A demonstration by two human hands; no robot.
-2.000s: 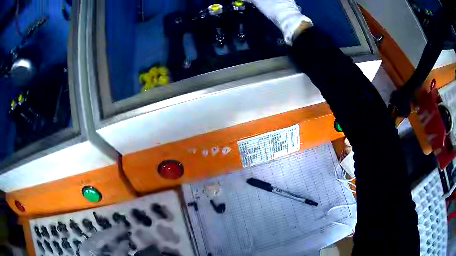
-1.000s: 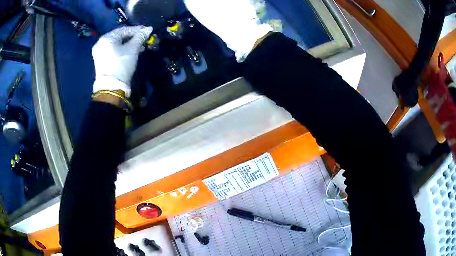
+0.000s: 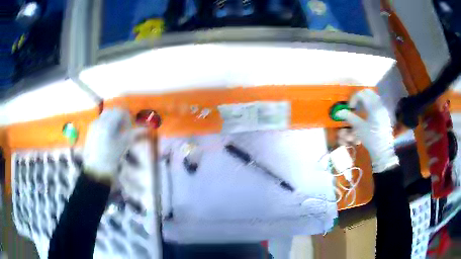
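Note:
The picture is blurred. My right hand (image 3: 373, 129), in a white glove, is at the right end of the orange front, its fingers at the green button (image 3: 340, 111). My left hand (image 3: 107, 144), also gloved, is over the foam tray (image 3: 33, 222), just left of the red button (image 3: 148, 119). Whether it holds anything is too blurred to tell. The tray has rows of dark earphones. The open test box (image 3: 237, 63) shows part of a black fixture (image 3: 242, 14) and yellow pieces (image 3: 149, 28) at the top edge.
A record sheet (image 3: 222, 202) with a marker pen (image 3: 260, 168) and a small black earphone (image 3: 190, 164) lies below the box. White cables (image 3: 349, 177) are at its right. A cardboard box (image 3: 349, 238) is lower right. A second green button (image 3: 70, 132) is left.
Both hands have come out of the test box. The right moved down to the green button, the left down over the foam tray. The view has shifted lower, showing less of the box inside.

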